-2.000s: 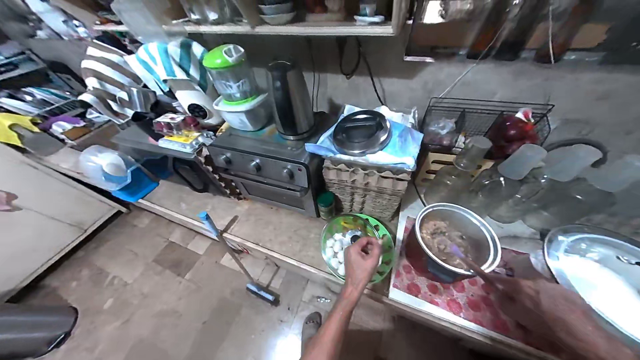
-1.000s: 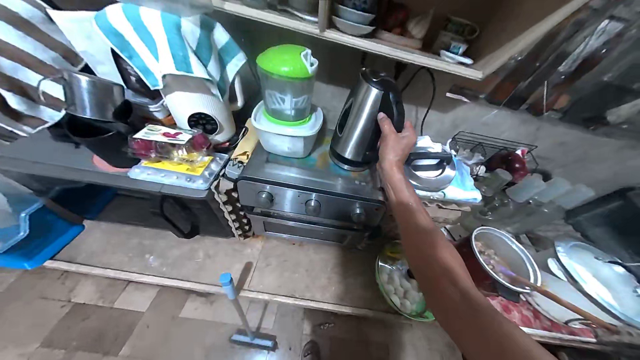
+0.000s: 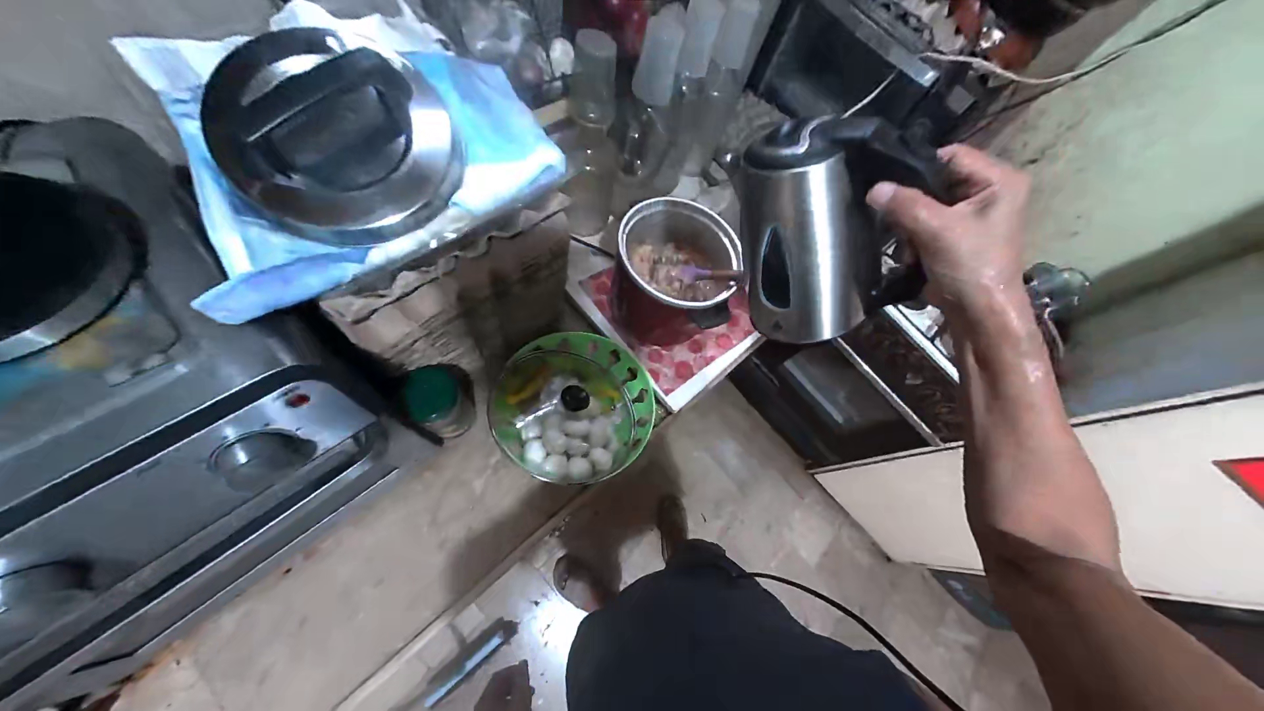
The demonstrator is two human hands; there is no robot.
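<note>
My right hand (image 3: 963,222) grips the black handle of a stainless steel electric kettle (image 3: 805,252), lifted at the right of centre with its lid closed. Left of the kettle and lower stands a red pot (image 3: 657,316) with a pale rim; food and a purple-ended utensil (image 3: 701,274) are inside it. A green bowl (image 3: 632,370) under a clear lid with a black knob (image 3: 575,398) holds several white round pieces. My left hand is out of view.
A steel lid (image 3: 425,168) lies on a blue-white bag (image 3: 494,128) at upper left. The toaster oven (image 3: 188,444) fills the lower left, beside a green-capped jar (image 3: 433,395). Glass bottles (image 3: 592,148) stand behind the pot. A black cable (image 3: 839,612) crosses near my legs.
The kettle, on the toaster oven a second ago with my hand at its handle, is now lifted and near the pot. The view has swung right.
</note>
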